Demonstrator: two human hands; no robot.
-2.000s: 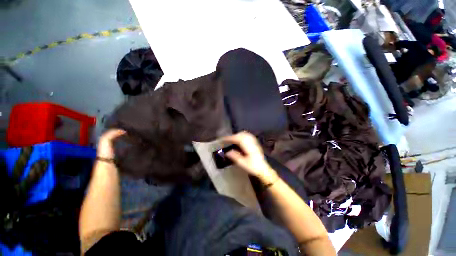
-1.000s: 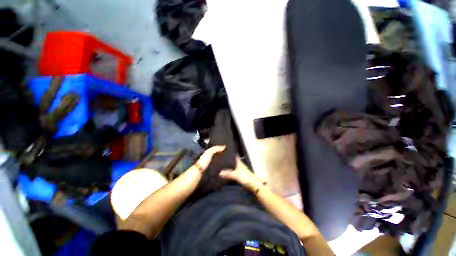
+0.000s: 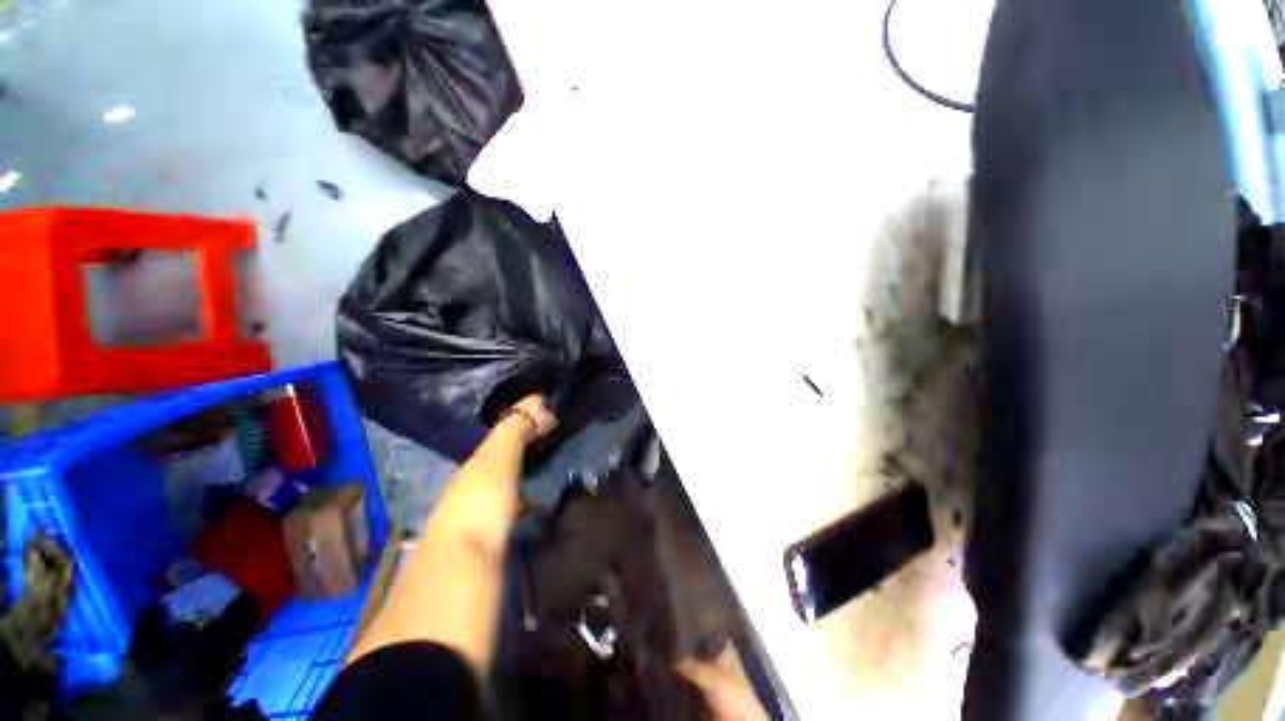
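Observation:
My left hand (image 3: 530,414) reaches down to the black plastic bag (image 3: 458,317) beside the table; its fingers are hidden at the bag, so its hold is unclear. Dark brown cloth (image 3: 641,563) with a white cord hangs or lies below, left of the table edge. My right hand (image 3: 723,687) is at the bottom edge, blurred and partly cut off, against the brown cloth. I cannot tell whether it grips it.
The white table (image 3: 733,268) carries a smartphone (image 3: 860,552) beside the long black padded board (image 3: 1113,310). More brown garments (image 3: 1198,599) are at the right. Another black bag (image 3: 416,85) lies farther back. A red stool or crate (image 3: 134,359) and a filled blue crate (image 3: 359,465) are left.
The view has shifted left and closer to the bags. The brown garment has left the padded board. My left hand has moved out to the black bag; my right hand is lower.

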